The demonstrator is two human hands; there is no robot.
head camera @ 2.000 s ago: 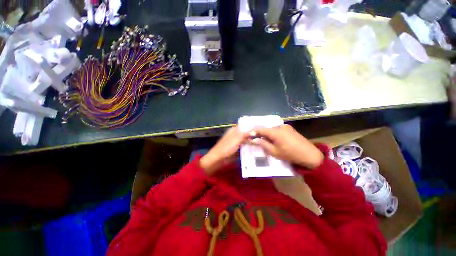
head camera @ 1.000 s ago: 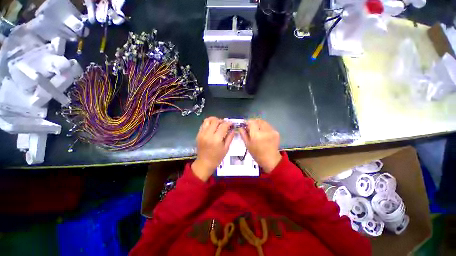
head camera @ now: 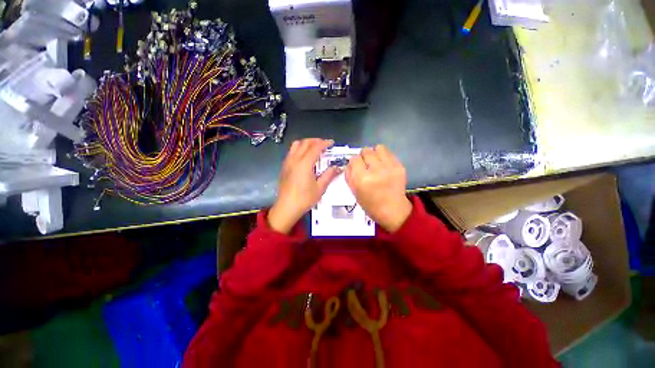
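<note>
A white flat base housing point(head camera: 343, 214) is held at the bench's front edge, open side up, with a small cutout and a dark wire near its lower end. My left hand point(head camera: 303, 180) grips its left side, thumb at the small dark parts near the far end. My right hand point(head camera: 379, 185) is on its right side, fingers bent over the far end. What the fingertips press on is too small to tell.
A U-shaped wire bundle point(head camera: 161, 169) lies left of my hands, with white housings point(head camera: 43, 93) heaped beyond it. The screw feeder point(head camera: 319, 54) stands ahead. A yellow board point(head camera: 582, 108) is at right. A carton point(head camera: 610, 244) of white ring-shaped parts point(head camera: 528, 262) and a blue stool point(head camera: 154, 316) are below.
The housing was turned upright between both hands after the first frame. Since the second, the hands and housing have moved slightly farther over the bench edge, still gripping; the camera view has shifted.
</note>
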